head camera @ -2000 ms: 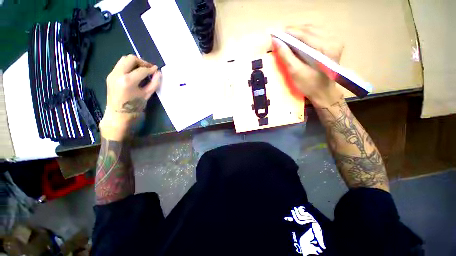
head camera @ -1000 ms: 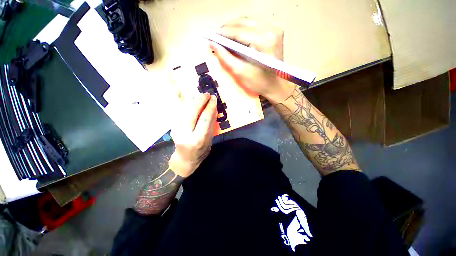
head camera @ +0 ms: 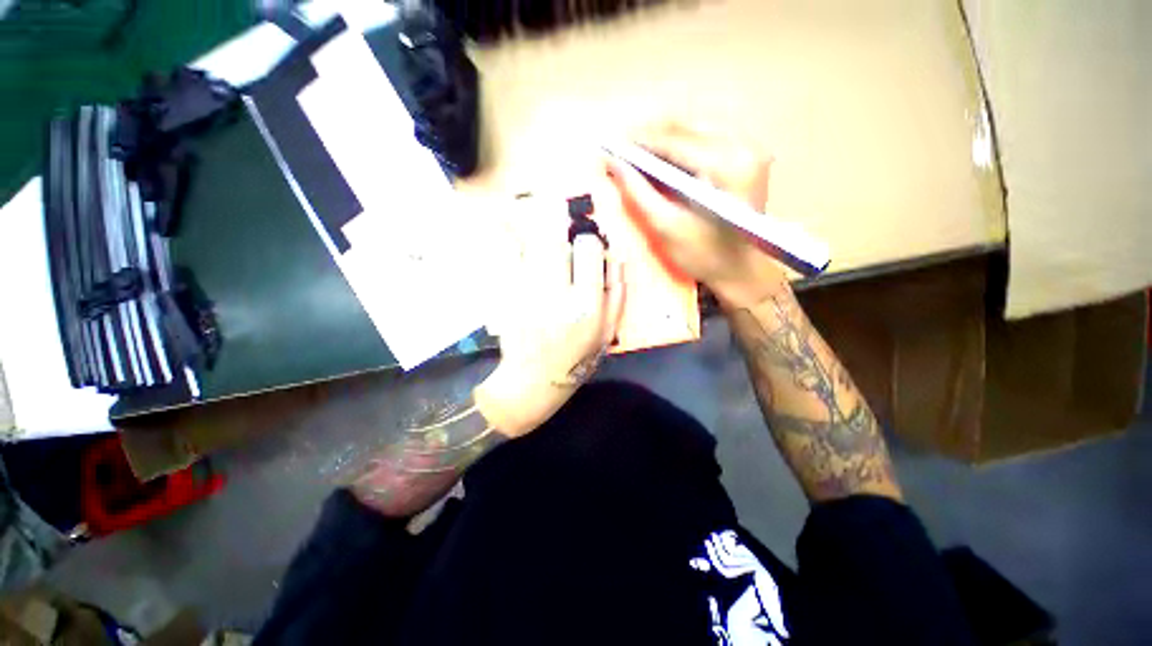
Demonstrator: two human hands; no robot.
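A pale fixture plate [head camera: 663,326] lies at the bench's front edge, orange-red at its lower part. A black plastic part [head camera: 582,226] shows at its top end in the fixture; the rest is hidden under my left hand [head camera: 556,322]. My left hand lies flat over the part with its fingers pointing away from me. Whether it grips the part cannot be told. My right hand [head camera: 714,215] holds a white flat strip [head camera: 720,205] with a dark edge, pen-like, just right of the fixture. Its tip points up and left, above the plate.
A white pad sheet [head camera: 411,284] with a stepped black area lies left of the fixture. Stacked black-and-white strips [head camera: 108,252] with small black pieces on them are at far left. Grouped black parts [head camera: 442,101] stand at the back. Tan cardboard [head camera: 859,139] spreads right, with boxes [head camera: 922,353] below.
My left hand came from the pad sheet's side to the fixture and now covers most of the black part. My right hand still holds the strip. The camera view has shifted.
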